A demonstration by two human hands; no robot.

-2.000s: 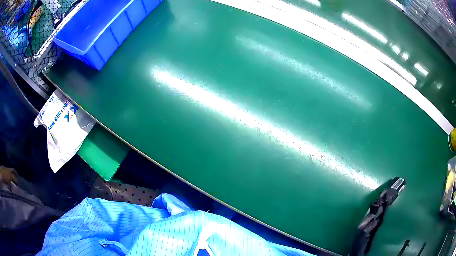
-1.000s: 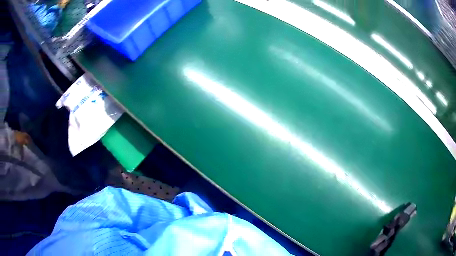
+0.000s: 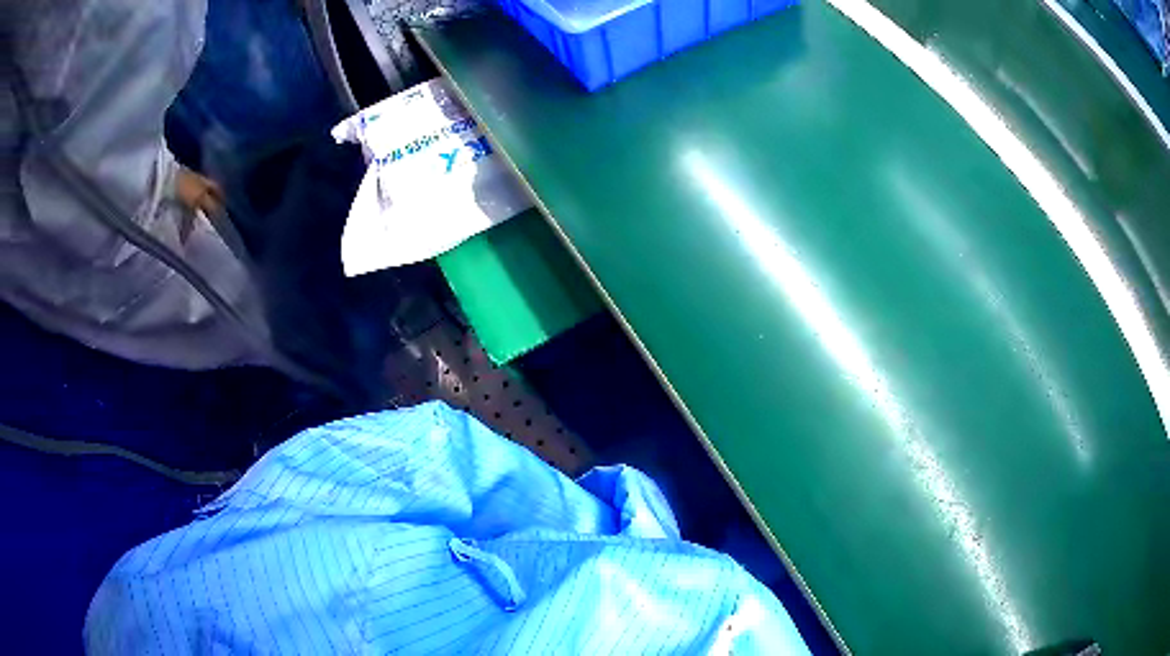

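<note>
Neither of my hands shows. My light blue striped smock (image 3: 423, 538) fills the bottom of the view, with a small loop on its front. The green bench top (image 3: 770, 346) curves along the right side and carries a long light reflection. A blue plastic bin (image 3: 642, 39) stands at its far end, cut off by the top edge. Only the tip of a black clamp (image 3: 1068, 650) shows at the bottom right edge.
A white printed bag (image 3: 430, 186) hangs at the bench's left edge, beside a green box (image 3: 513, 288) under the bench. A perforated footplate (image 3: 507, 404) lies below. A person in a grey-white smock (image 3: 103, 167) is at the upper left, one hand (image 3: 199, 192) showing. A grey cable (image 3: 116, 449) lies at left.
The view has swung left, so the bench, bin and bag sit further right. The person in the grey-white smock shows more fully, and the black clamp has almost left the picture.
</note>
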